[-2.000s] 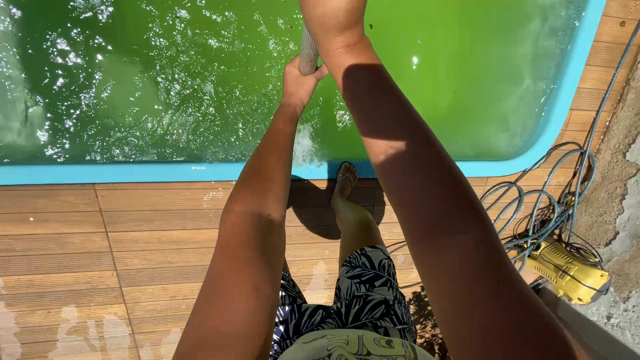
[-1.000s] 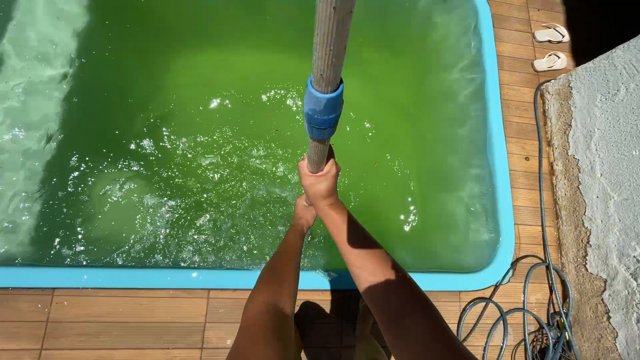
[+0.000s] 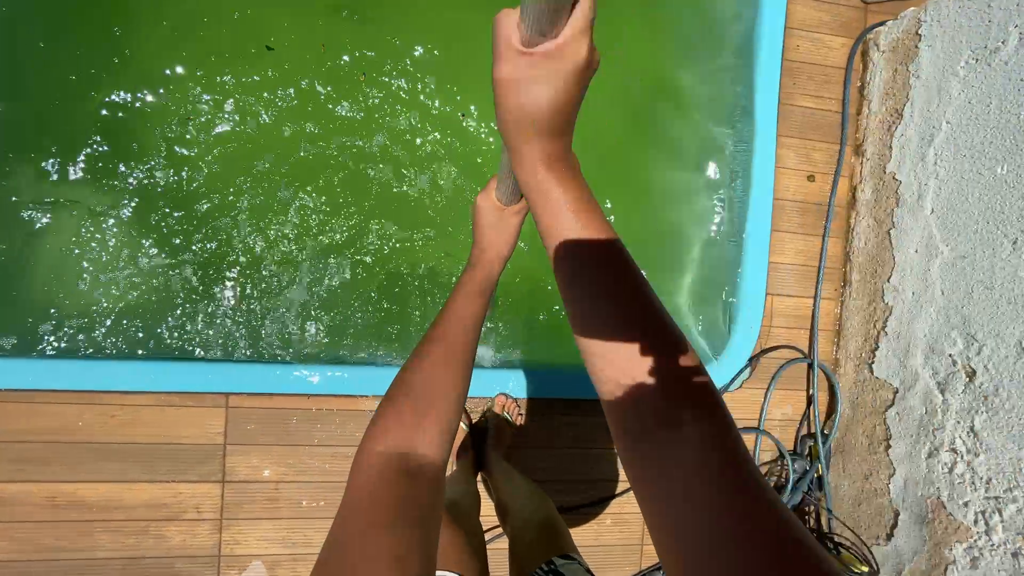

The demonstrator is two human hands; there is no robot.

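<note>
Both my hands grip a grey ribbed pole (image 3: 506, 178) over the green water of a swimming pool (image 3: 320, 200). My right hand (image 3: 546, 84) is wrapped round it high up, near the top edge of the view. Lower and slightly to the left, my left hand (image 3: 499, 220) closes on the same pole. The pole runs out of view at the top, and its lower part past my left hand is hidden. Ripples and bright glints cover the water on the left.
A light blue pool rim (image 3: 200, 376) runs below and along the right side. My feet stand on wood-look decking (image 3: 120, 464) at the rim. Coiled hose or cable (image 3: 824, 384) lies at the lower right, beside a rough grey concrete surface (image 3: 960, 240).
The pole's blue collar, seen a second ago, is out of view. My right hand is now farther up the pole from my left. Both hands keep hold. The view has shifted.
</note>
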